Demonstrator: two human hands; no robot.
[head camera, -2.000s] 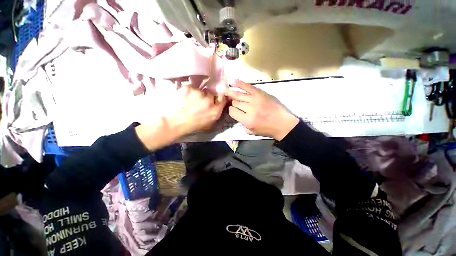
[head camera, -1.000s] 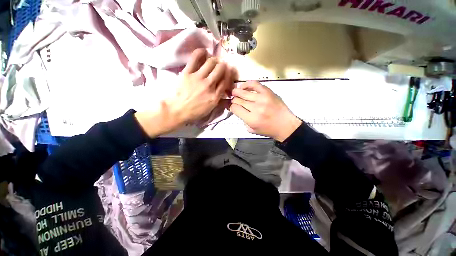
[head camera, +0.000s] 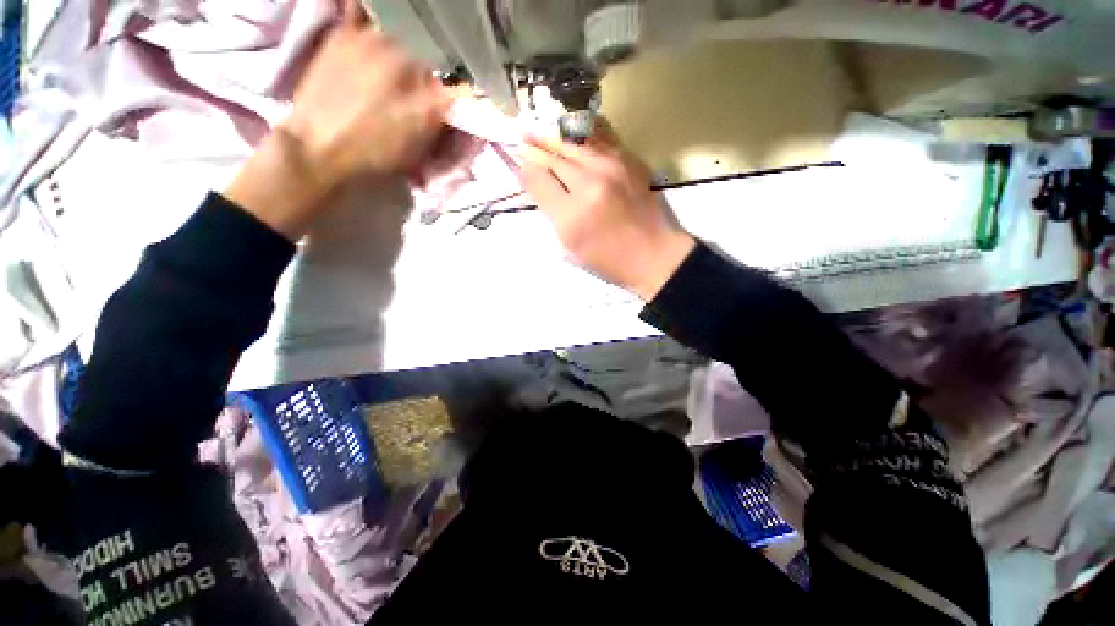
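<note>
Pale pink cloth (head camera: 183, 73) lies bunched at the left of the white sewing machine head (head camera: 758, 27). My left hand (head camera: 367, 110) is raised over the cloth, blurred, its fingers closed on a pale pink edge that stretches toward the needle area. My right hand (head camera: 599, 202) is by the presser foot area, fingertips on the pale cloth strip (head camera: 487, 120) just below the tension dial (head camera: 577, 122). The needle is hidden. A slim dark-looped tool or thread (head camera: 481, 221) lies on the table between my hands.
The white table (head camera: 526, 300) has a dark slit and a printed scale. A green tool (head camera: 992, 196) and a black item (head camera: 1061, 196) lie at its right end. Blue crates (head camera: 312, 446) and pink cloth heaps (head camera: 1003, 416) are below the table.
My left hand has moved up and left, away from my right hand, drawing cloth with it. My right hand has moved up toward the presser foot. The view has tilted slightly.
</note>
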